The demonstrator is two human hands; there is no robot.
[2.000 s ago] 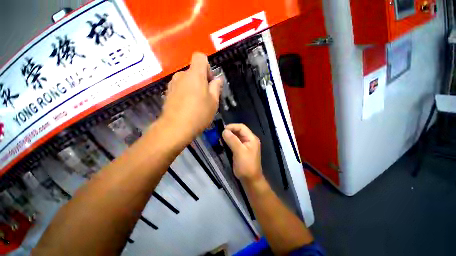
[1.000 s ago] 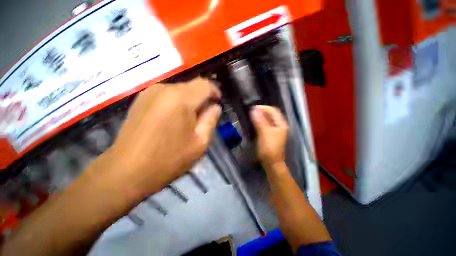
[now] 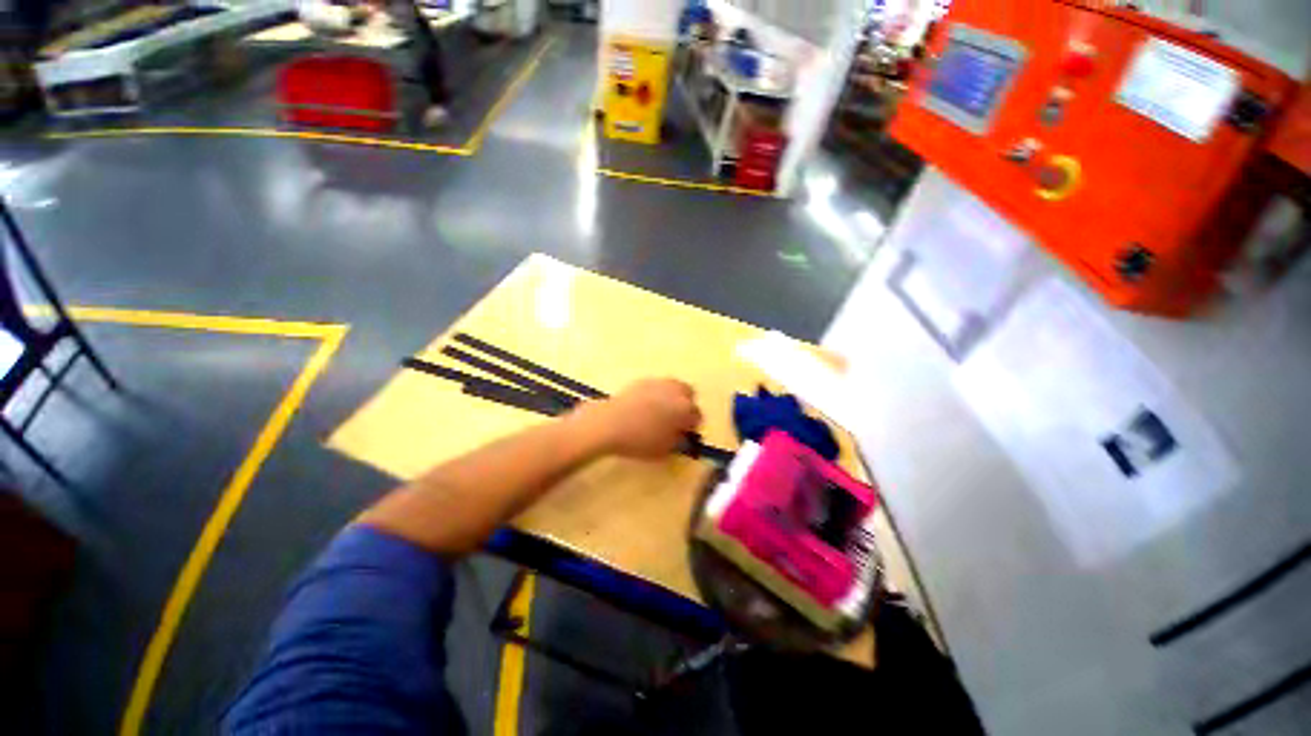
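Observation:
Several narrow black straps (image 3: pixel 496 377) lie fanned out on the tan tabletop (image 3: pixel 575 306). My left hand (image 3: pixel 654 417) is over their right part, with its fingers curled down. A black strap end shows just right of it. The fingertips are hidden, so I cannot tell whether they grip a strap. The bright pink block (image 3: pixel 798 511) with a dark slot sits on a pale base above a dark round stand (image 3: pixel 736 582), right of my left hand. My right hand is not in view.
Crumpled dark blue cloth or glove (image 3: pixel 784 417) lies behind the pink block. A white paper sheet (image 3: pixel 794 360) lies near the right table edge. The white machine side with an orange control box (image 3: pixel 1078 137) stands right. A black item (image 3: pixel 848 683) is below the table corner.
The view has turned from the hanging clips and orange cover to the table. My left hand has moved from the clips to the straps. My right hand has left the picture.

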